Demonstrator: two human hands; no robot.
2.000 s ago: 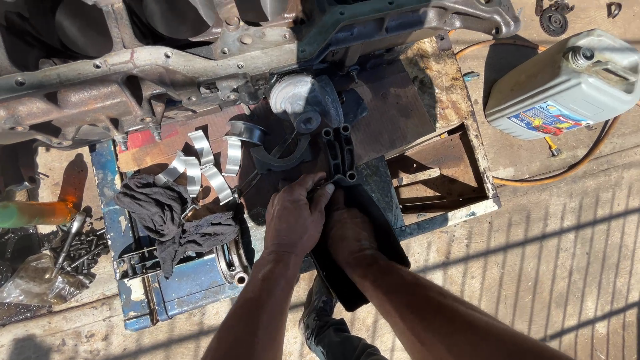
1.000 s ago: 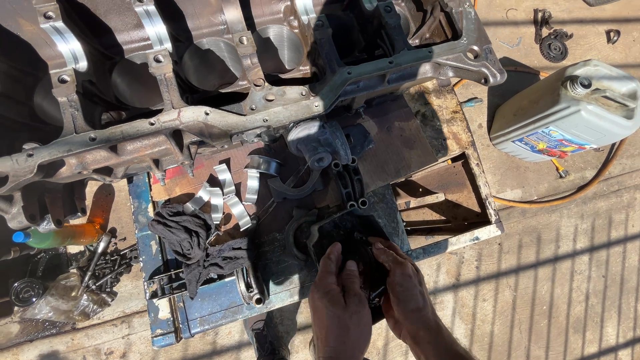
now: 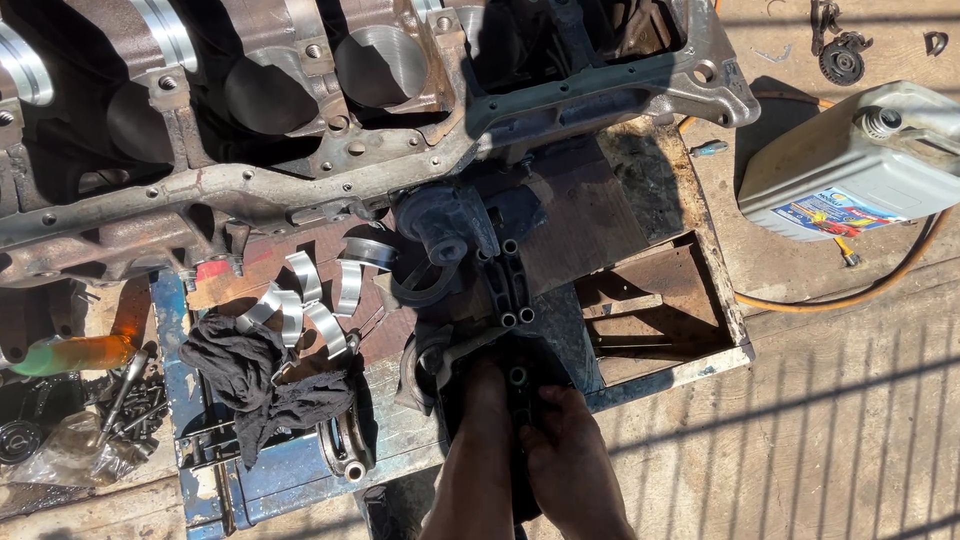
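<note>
My left hand (image 3: 486, 394) reaches into a dark open container (image 3: 550, 349); its fingers are lost in shadow. Close beside it, my right hand (image 3: 570, 450) has its thumb and fingers on a dark metal bearing cap (image 3: 519, 405), whose round bolt hole faces up. Two more bearing caps (image 3: 506, 289) lie side by side just beyond the container. Farther left are several shiny bearing shells (image 3: 328, 328), a crumpled black rag (image 3: 240, 356) and another bearing cap (image 3: 349, 442). A dark piston with its connecting rod (image 3: 442, 225) lies by the engine block.
The engine block (image 3: 390, 161) spans the far side. Beneath the parts stands a worn blue metal stand (image 3: 292, 472) with an open compartment (image 3: 652, 300). A grey jerrycan (image 3: 855, 169) and an orange hose (image 3: 877, 289) are right; bolts (image 3: 146, 409) and a bottle (image 3: 75, 356) are left.
Both hands were around the dark container one second ago; now my left hand is inside it and my right hand is on a bearing cap.
</note>
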